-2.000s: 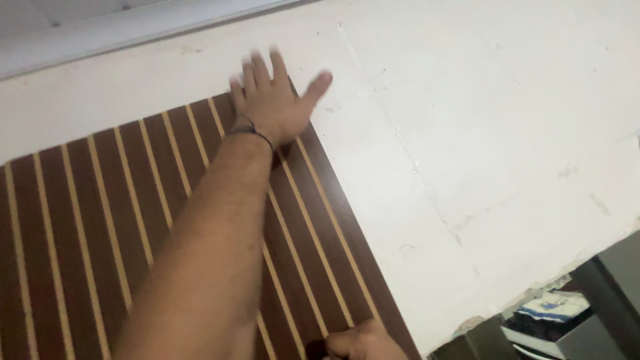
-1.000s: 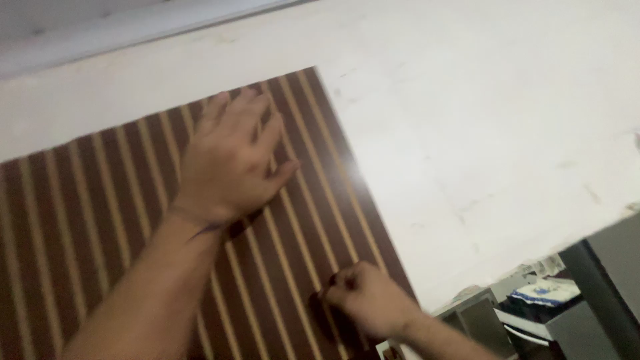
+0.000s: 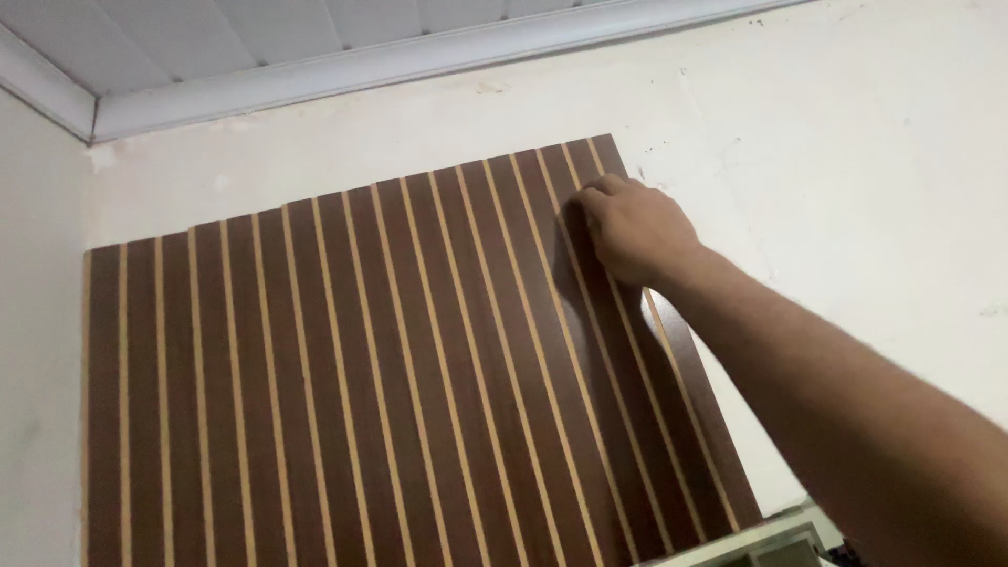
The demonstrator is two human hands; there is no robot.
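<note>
Dark brown wood-look wall panelling point(image 3: 394, 354) with thin light tan stripes covers the left and middle of a white wall point(image 3: 827, 197). Its top edge looks slanted in this tilted view. My right hand point(image 3: 638, 228) reaches in from the lower right and rests against the panelling near its upper right corner, fingers bent. Whether something small sits under the fingertips is hidden. A shadow of the hand and arm falls on the stripes below. My left hand is out of view.
Above the panelling run a white ceiling moulding point(image 3: 315, 94) and a grey slatted ceiling point(image 3: 315, 31). A plain side wall point(image 3: 35, 331) meets the panelled wall at the left. At the bottom right, a light-framed object point(image 3: 787, 543) stands in front of the panelling's lower edge.
My left hand, on the panelling one second ago, has left the view. My right hand has moved from lower down up to near the top right corner. The view has swung up and left.
</note>
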